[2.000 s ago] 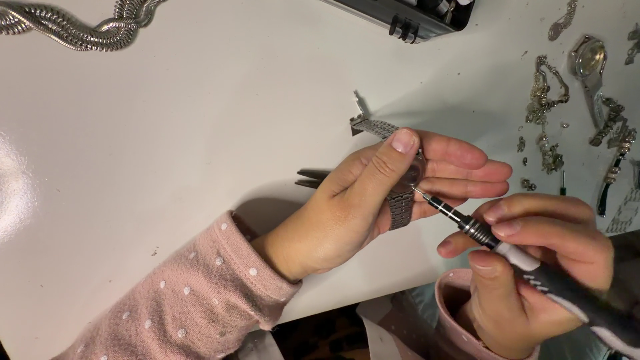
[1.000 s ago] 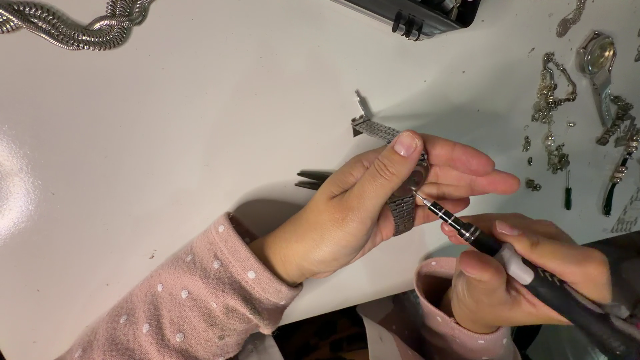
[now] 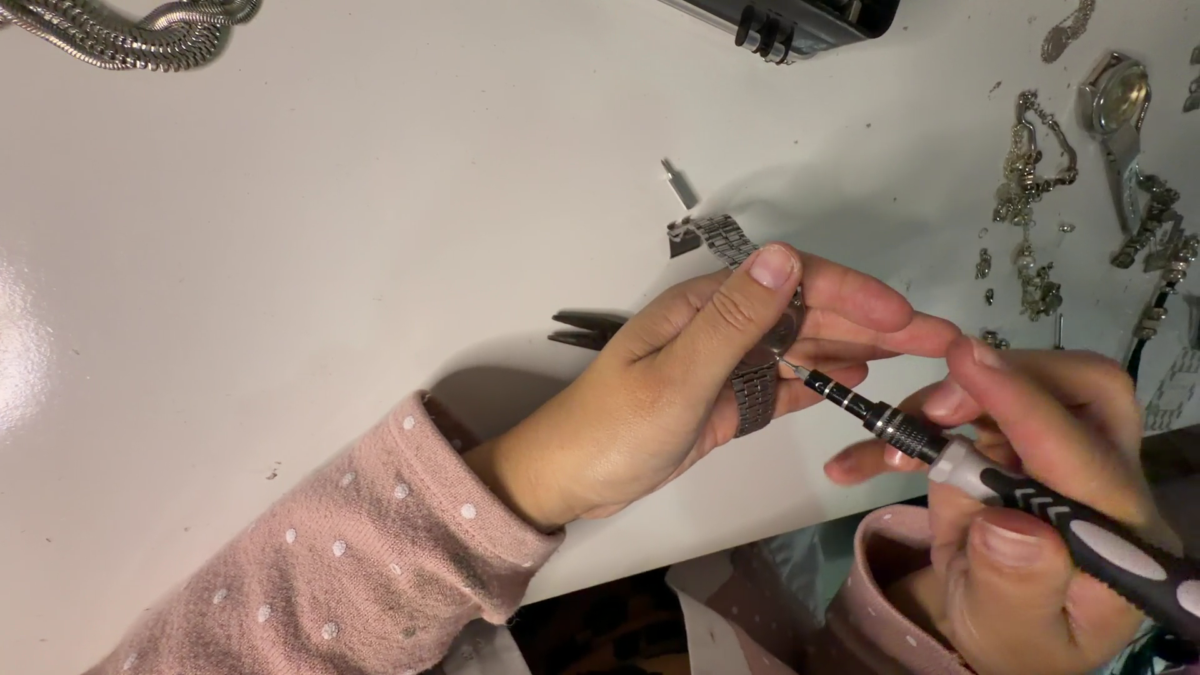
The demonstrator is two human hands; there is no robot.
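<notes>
My left hand grips a metal-band wristwatch, its thumb across the case and its fingers behind. One part of the band sticks out above the thumb, the other hangs below the case. In my right hand is a precision screwdriver with a black and grey handle, slanting up to the left. Its thin tip meets the lower edge of the watch case, near the band. Dark plier jaws show behind my left hand; whether that hand holds them I cannot tell.
A small metal bit lies beyond the watch band. Chain jewellery and another watch are at the right. A black case stands at the top edge, a thick silver chain necklace at the top left.
My right hand has shifted its fingers on the screwdriver, and a fingertip is now up beside my left fingers. My left hand has stayed nearly still with the watch.
</notes>
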